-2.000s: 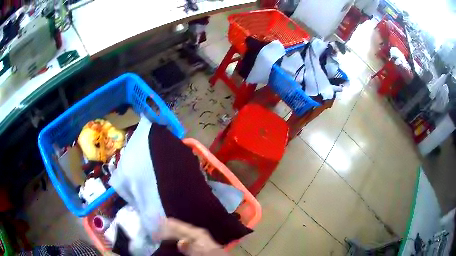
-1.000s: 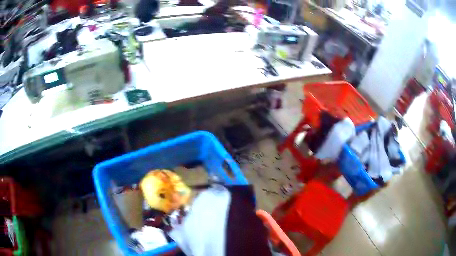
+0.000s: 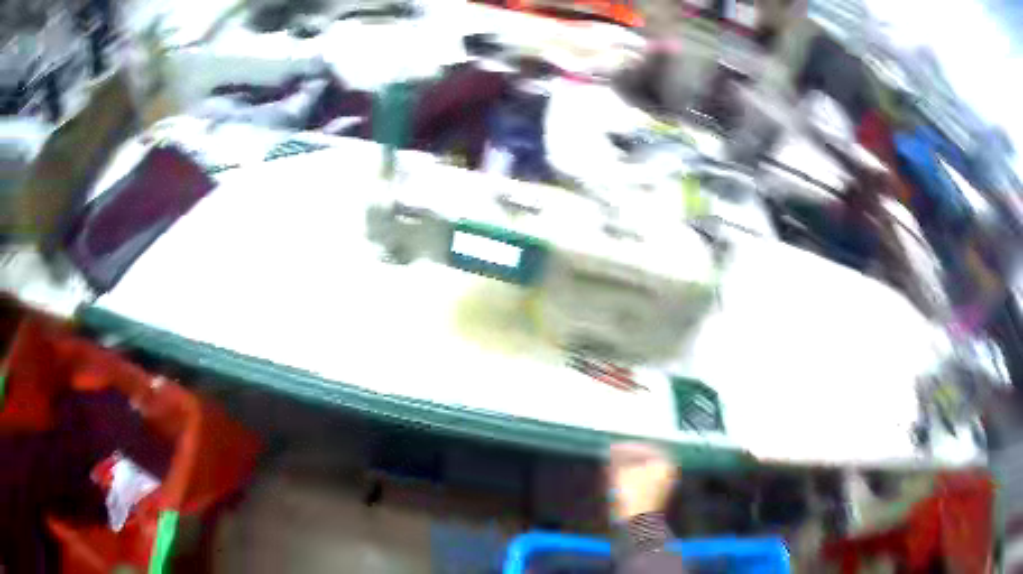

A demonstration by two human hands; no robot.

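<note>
The view is blurred. One hand, which looks like my right hand (image 3: 642, 477), is at the table's front edge, above the blue basket (image 3: 561, 546). A striped cuff shows below it. Its fingers are too smeared to tell if it holds anything. My left hand is out of the picture. The cream sewing machine (image 3: 628, 301) with a bright display stands on the white table (image 3: 292, 292), beyond the hand. A dark maroon panel (image 3: 151, 207) with a grey edge lies at the table's left end.
The table's green front edge (image 3: 393, 413) curves across the view. A red cloth-lined basket (image 3: 208, 448) with dark cloth and a small white item is at lower left. Red material (image 3: 920, 527) shows at lower right. Grey and maroon cloth lies heaped behind the machine.
The view has swung left and up to the machine and table. The blue basket has dropped to the bottom edge. The grey and maroon panel over the baskets is out of view. A hand has appeared.
</note>
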